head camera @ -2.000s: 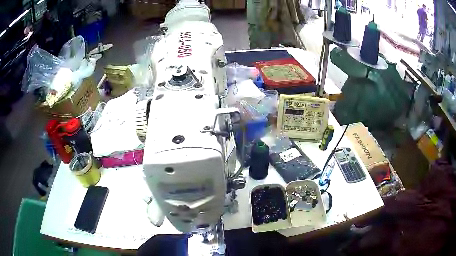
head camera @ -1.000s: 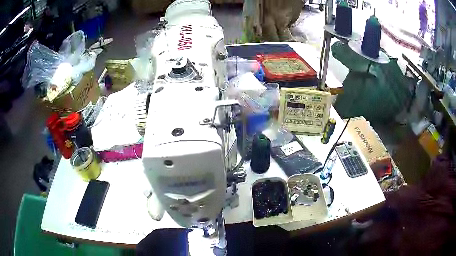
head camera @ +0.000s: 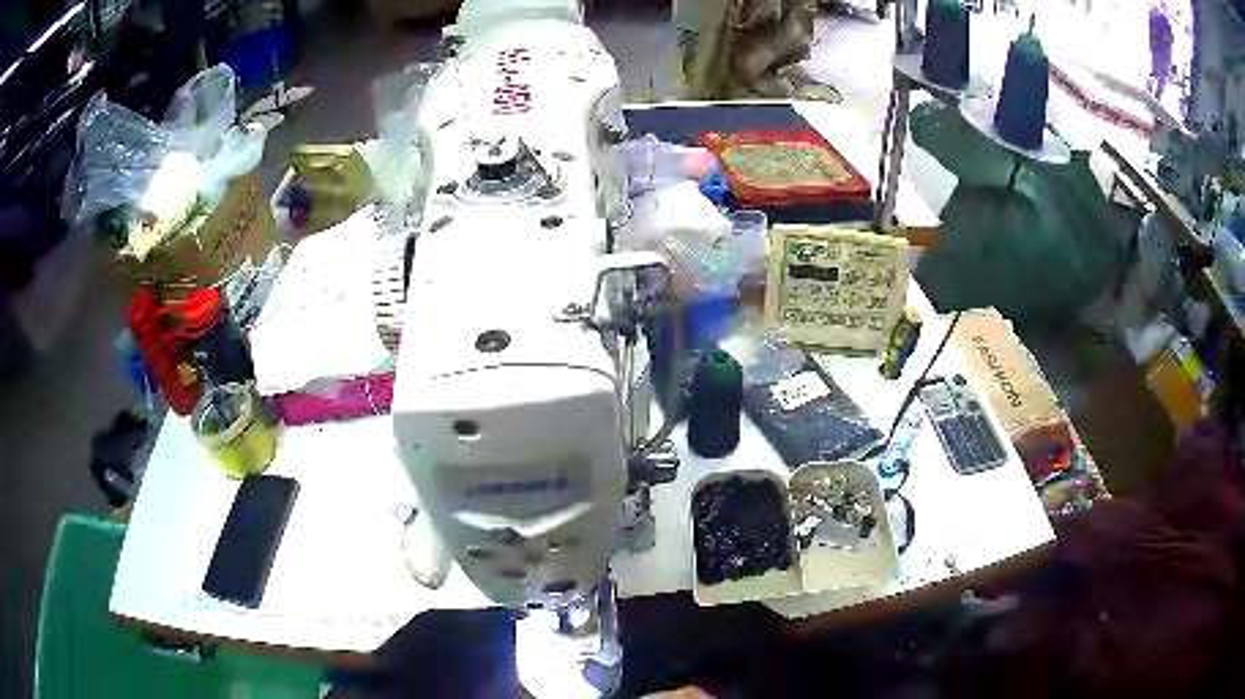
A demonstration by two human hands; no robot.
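The white sewing machine head (head camera: 512, 396) stands in the middle of the view. Its brightly lit needle area and pale work plate (head camera: 571, 658) are at the bottom. Dark cloth (head camera: 451, 655) lies on both sides of the plate. A small bit of skin, likely a hand (head camera: 683, 692), shows at the bottom edge just right of the plate; which hand and what it does cannot be told. No other part of my hands shows. The two-part tray (head camera: 744, 590) is right of the machine, with black buttons (head camera: 740, 526) on the left and metallic bits (head camera: 836, 508) on the right.
A phone (head camera: 251, 541) and yellow tin (head camera: 235, 429) lie on the left tabletop. A dark thread cone (head camera: 716, 404), control panel (head camera: 837, 290) and calculator (head camera: 963, 425) are on the right. A green bin (head camera: 82, 615) is lower left; a maroon heap (head camera: 1147, 587) is lower right.
The view has tipped slightly down, so the table sits higher and more of the lit plate shows. A bit of skin has appeared at the bottom edge.
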